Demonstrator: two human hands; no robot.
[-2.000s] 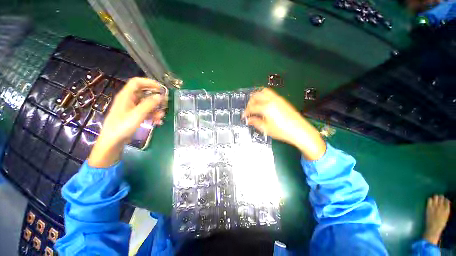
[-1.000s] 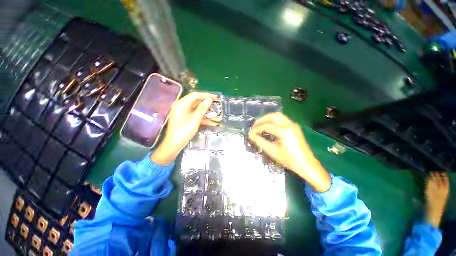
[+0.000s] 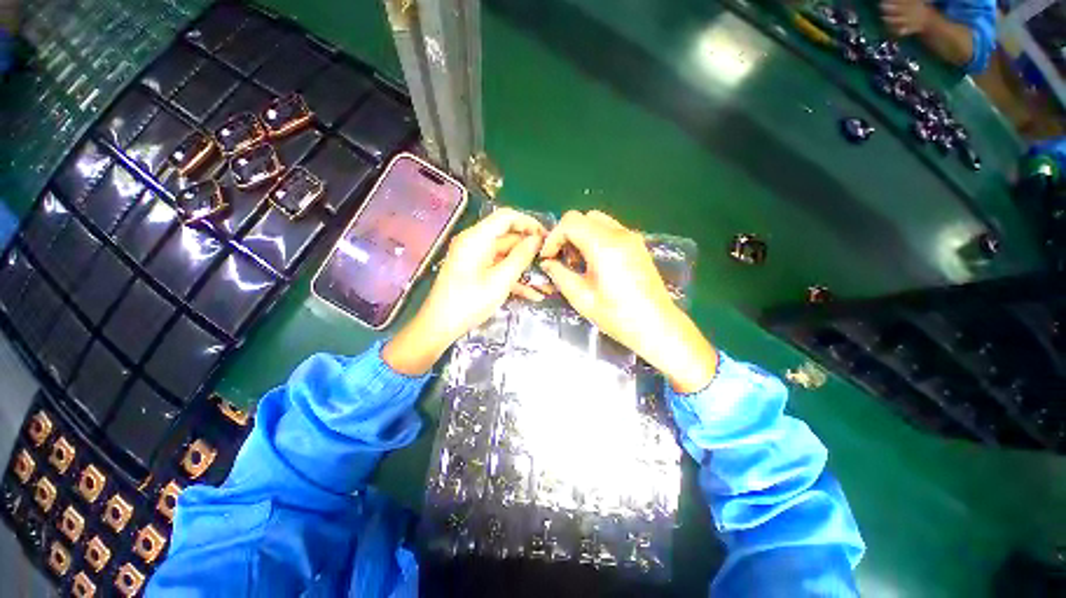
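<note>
My left hand (image 3: 482,271) and my right hand (image 3: 602,275) meet above the top of the clear blister tray (image 3: 473,467). My left hand's fingers close on a small shiny part (image 3: 538,278), mostly hidden by the fingers. My right hand's fingertips pinch at a small dark part (image 3: 569,257) right against it; its shape cannot be told. The tray lies in front of me with strong white glare, and small parts show in its lower pockets. Several copper-coloured square frames (image 3: 255,166) lie loose in the upper black tray (image 3: 129,275).
A smartphone (image 3: 392,240) lies left of my hands, by a grey metal upright (image 3: 438,82). Copper-coloured parts fill the lower left tray (image 3: 73,523). Single dark units (image 3: 748,248) lie right of my hands. A raised black tray (image 3: 935,356) is at right, loose black parts (image 3: 900,82) and a person's hand (image 3: 909,16) upper right.
My hands have come together over the tray's top; they were apart before. My left hand has moved right, off the phone area. The view has shifted, showing more of the left trays.
</note>
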